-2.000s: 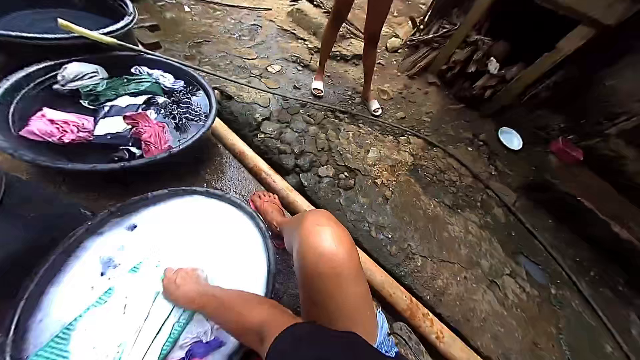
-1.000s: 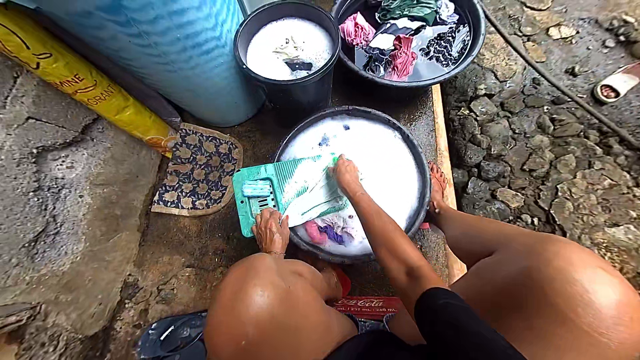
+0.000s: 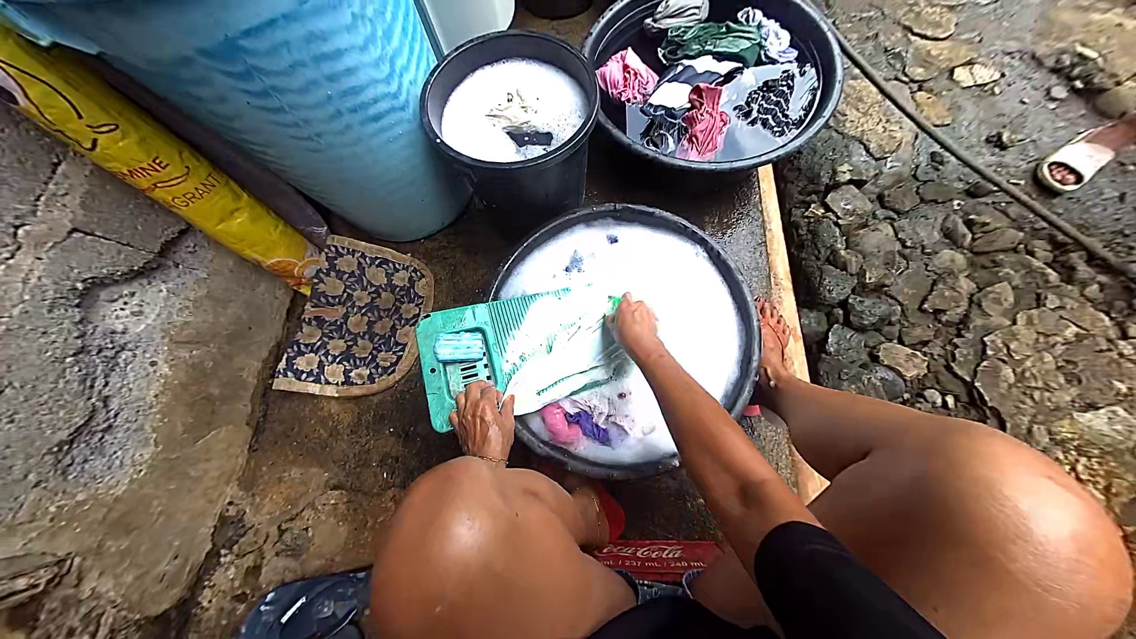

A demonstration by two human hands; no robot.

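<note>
A green plastic washboard (image 3: pixel 466 337) lies tilted over the left rim of a black basin (image 3: pixel 747 355) of suds, with a bar of blue soap (image 3: pixel 459 347) in its tray. A wet white cloth (image 3: pixel 559 355) is spread on the ridges. My left hand (image 3: pixel 484 421) grips the washboard's near edge beside the cloth. Closed over something green, probably a brush, my right hand (image 3: pixel 635 324) presses on the cloth's far right part; the fingers hide most of it. Pink cloth (image 3: pixel 562 426) and purple cloth (image 3: pixel 589 427) float in the suds near the basin's front rim.
Behind stand a black bucket (image 3: pixel 508 177) of suds and a wide basin (image 3: pixel 830 89) of soaking clothes. A blue drum (image 3: pixel 355 115) and a floral mat (image 3: pixel 355 319) are at left. A red crate (image 3: pixel 657 555) is below me. Another person's slippered foot (image 3: pixel 1078 161) shows at right.
The view has swung far left since the first frame, bringing the drum, mat and bucket in. Between the last two frames, both hands stay at the washboard in about the same places.
</note>
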